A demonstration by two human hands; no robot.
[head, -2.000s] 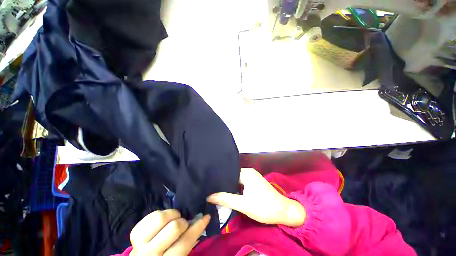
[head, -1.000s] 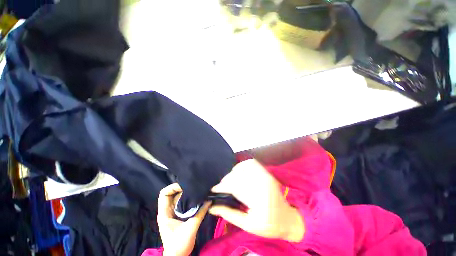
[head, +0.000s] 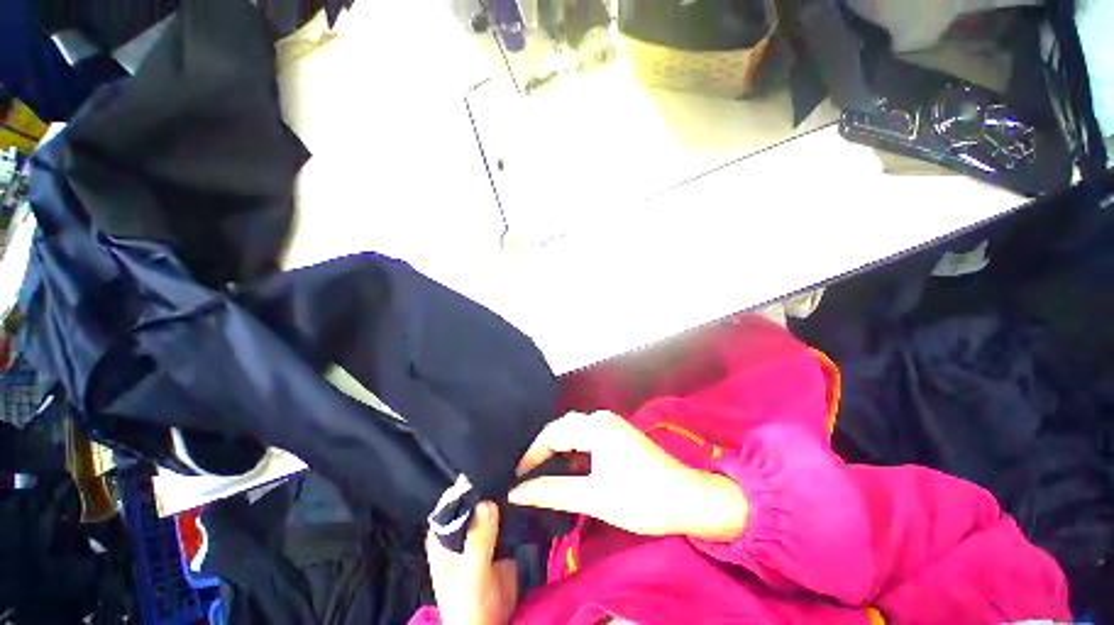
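Note:
A large dark navy garment piece (head: 415,342) is heaped on the left of the white sewing table and hangs over its front edge to my lap. My left hand (head: 470,568) grips its lower end, thumb up, beside a small pale-edged fold (head: 452,513). My right hand (head: 611,476) pinches the dark cloth between thumb and fingers just to the right. A pale strip (head: 364,393) shows between two layers of the cloth. The fingertips under the cloth are partly hidden.
The white table (head: 757,232) has its front edge slanting up to the right. The machine's needle area (head: 538,49) is at the top, cut off. A glossy black tray or bag (head: 965,128) lies at the right. A blue bin (head: 183,568) is at the lower left.
The view has turned, so the table edge slants more than two seconds ago. My left hand has shifted its hold, and a pale-edged fold now shows above its thumb. My right hand still pinches the cloth.

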